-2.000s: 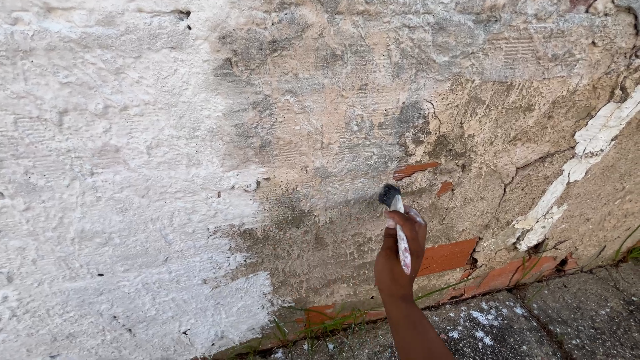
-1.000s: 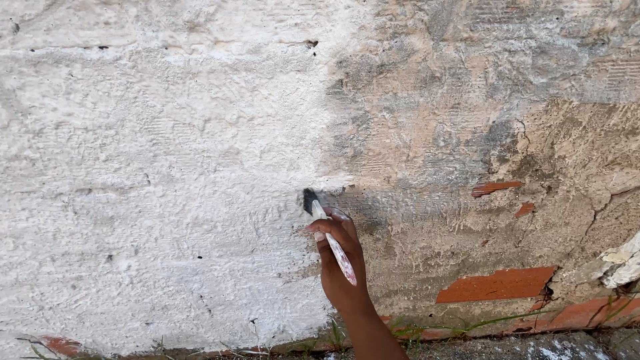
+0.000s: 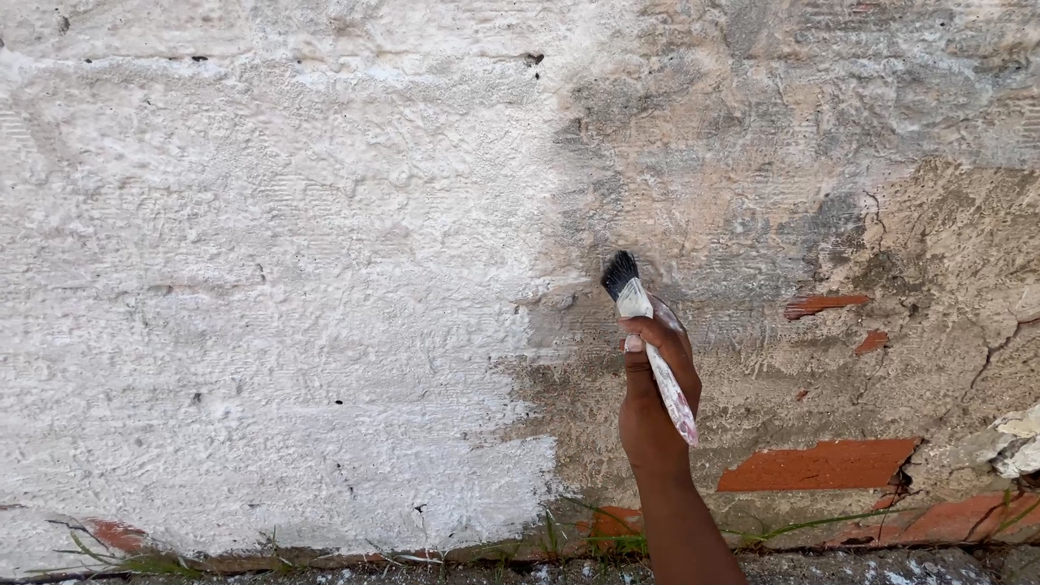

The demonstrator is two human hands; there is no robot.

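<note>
My right hand [image 3: 660, 382] is closed around a paint-stained paintbrush [image 3: 635, 296], its handle pointing down and right. The dark bristles, spread at the tip, lie at the bare plaster just right of the painted edge; whether they press on it is hard to tell. White paint [image 3: 325, 244] covers the rough wall on the left, with a ragged border. Tan and gray unpainted plaster [image 3: 731, 211] extends to the right. My left hand is out of view.
Orange brick [image 3: 821, 465] shows through the plaster at lower right. Cracks run above it, and a pale broken patch [image 3: 1020, 443] sits at the right edge. Grass blades [image 3: 792, 528] grow along the wall's foot, beside paint-spotted concrete ground [image 3: 886, 567].
The brush in my right hand moved left onto the white paint's edge, then back right to bare plaster. The view has shifted left since the earliest frame.
</note>
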